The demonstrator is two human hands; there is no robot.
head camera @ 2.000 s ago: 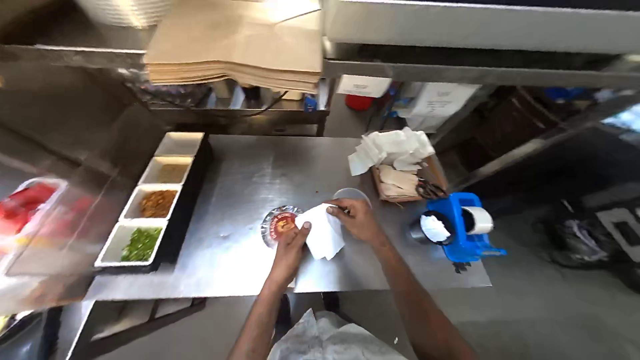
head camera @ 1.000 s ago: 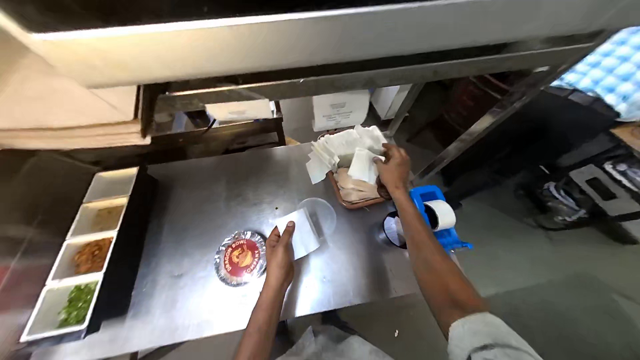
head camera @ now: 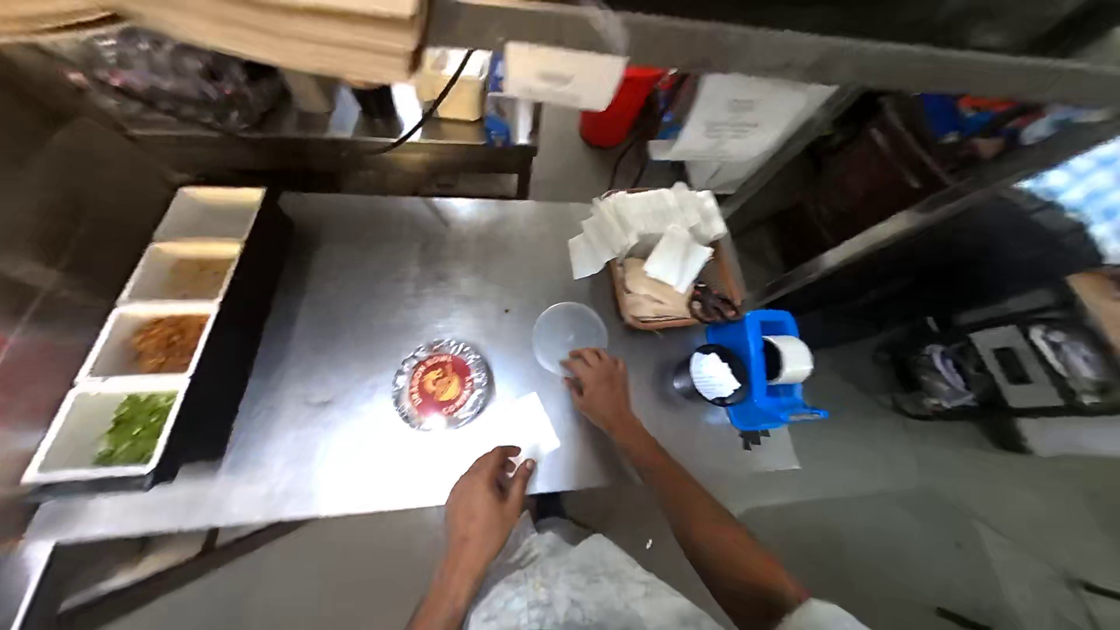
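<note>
My left hand is at the table's front edge, with thumb and fingertips at the corner of a white paper napkin; whether it pinches the paper is hard to tell. Left of the napkin is a round foil-edged container with a red and yellow printed top. My right hand has its fingertips on the near rim of a round translucent plastic lid or shallow tub. Behind it a basket holds white folded papers, beige packets and dark-handled scissors.
A blue tape dispenser and a dark cup with white paper stand at the right edge. White tubs with chopped greens and brown food line the left side of the steel table. A metal shelf crosses above.
My right hand has moved from the papers in the basket to the round translucent item. My left hand has come nearer the table's front edge. The view has shifted.
</note>
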